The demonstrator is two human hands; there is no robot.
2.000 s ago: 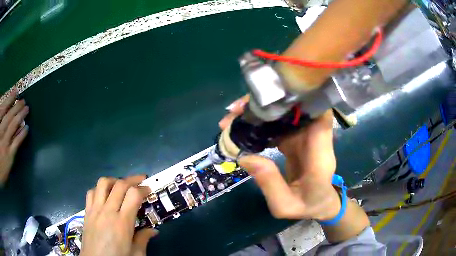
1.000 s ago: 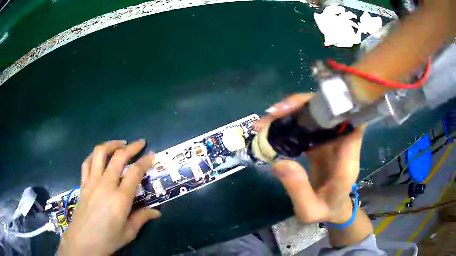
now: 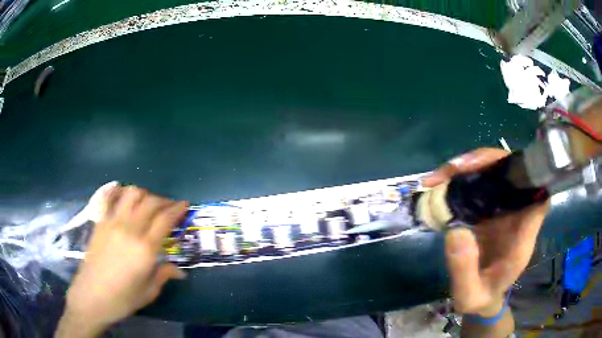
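Observation:
The long white power strip half-assembly [image 3: 284,228] lies open on the dark green bench, slightly blurred, with circuit parts and white blocks inside. My left hand [image 3: 125,244] holds its left end, near blue and yellow lead wires [image 3: 214,206]. My right hand [image 3: 492,231] is wrapped around the black and cream glue dispensing gun [image 3: 488,196] at the strip's right end. The gun's pale tapered nozzle [image 3: 379,226] points left, over the right part of the strip; whether its tip touches is unclear. The gun hides part of my right fingers.
A clear plastic bag [image 3: 33,231] with white cord lies at the left. Crumpled white paper [image 3: 525,82] is at the upper right. A worn whitish edge strip [image 3: 264,9] curves across the top. An orange-brown hose with red wire [image 3: 584,129] leaves right. A blue object [image 3: 577,267] is at lower right.
The view has shifted. My left hand has moved from the strip's middle to its left end by the wires. The gun's nozzle now shows over the strip, pointing left.

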